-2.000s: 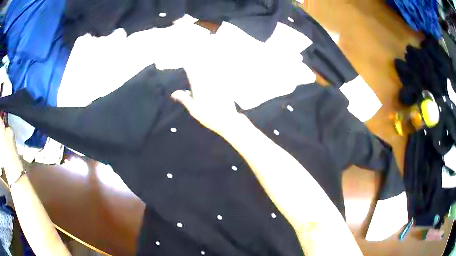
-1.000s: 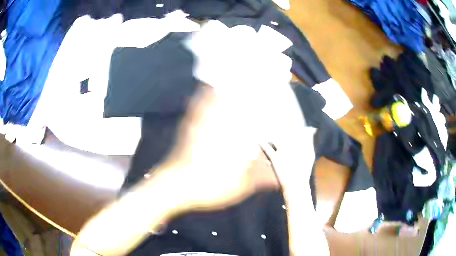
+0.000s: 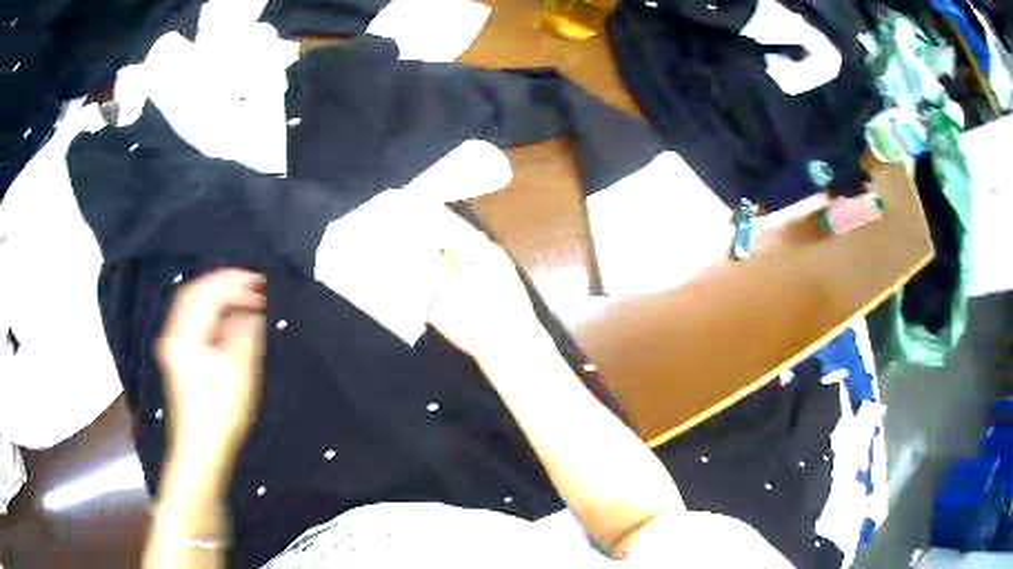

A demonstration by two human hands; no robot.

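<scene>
A black garment with white dots (image 3: 367, 378) is spread in front of me. A black sleeve (image 3: 222, 195) crosses its upper part and ends in a white cuff (image 3: 372, 256). My right hand (image 3: 472, 283) grips this cuff; glare washes out its fingertips. My left hand (image 3: 211, 345) is blurred over the left part of the black cloth, fingers bent and a little apart, with nothing visible in it. Another black sleeve (image 3: 478, 106) ends in a white cuff (image 3: 655, 228) on the brown table (image 3: 711, 345).
Teal thread snips (image 3: 743, 230), a dark spool with a teal end (image 3: 820, 172) and a pink spool (image 3: 853, 212) lie at the right. A black heap (image 3: 711, 100) and part of a bottle (image 3: 575, 17) are behind. A green bag (image 3: 944, 267) hangs by the table corner. Dotted black cloth (image 3: 755, 467) lies below the edge.
The view has turned towards the right table corner. The black sleeve now lies across the garment, its white cuff at my right hand. My left hand is now on the left, apart from the right.
</scene>
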